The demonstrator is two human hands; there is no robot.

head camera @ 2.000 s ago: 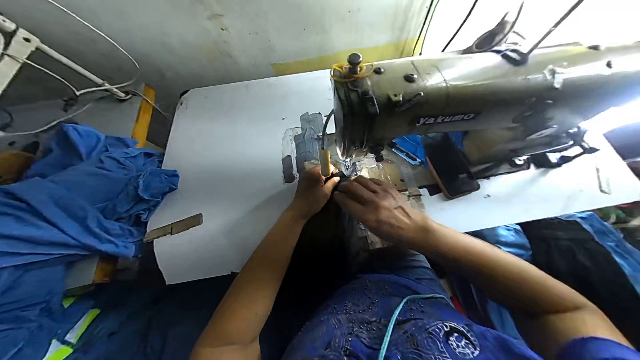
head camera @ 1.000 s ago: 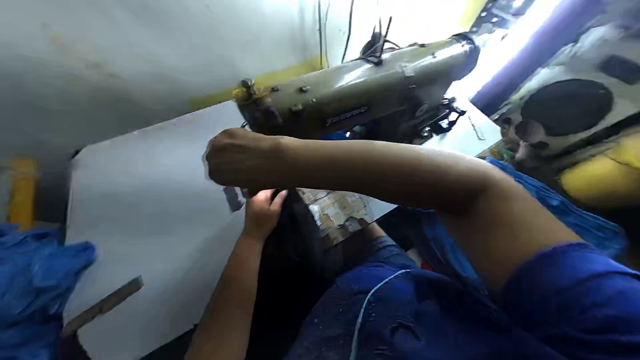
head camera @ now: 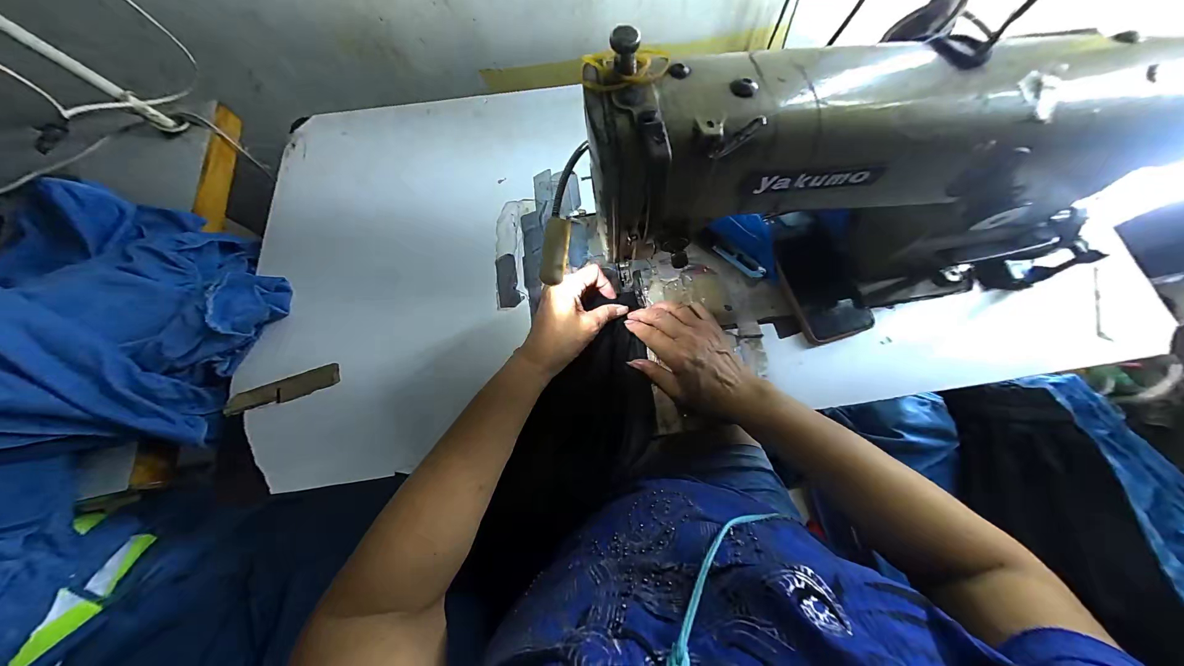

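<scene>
Black fabric [head camera: 597,398] runs from my lap up to the presser foot [head camera: 625,277] of a Yakumo sewing machine [head camera: 832,139]. On its left edge, just before the foot, my left hand [head camera: 573,319] pinches the cloth between thumb and fingers. My right hand [head camera: 694,356] lies at the cloth's right side with fingers stretched toward the foot, fingertips touching the fabric and the palm over the machine bed. The needle area is small and partly hidden by the machine head.
A smartphone [head camera: 819,287] and a blue plastic object [head camera: 743,242] lie under the machine arm. Blue cloth [head camera: 120,305] is heaped left of the white table [head camera: 370,231]. A worn strip [head camera: 282,388] lies at its left edge. More blue and black cloth [head camera: 1036,472] lies right.
A second ago my right arm was raised across the view, its hand up to the left of the machine head; now that hand is back down at the black fabric. The view has swung back left.
</scene>
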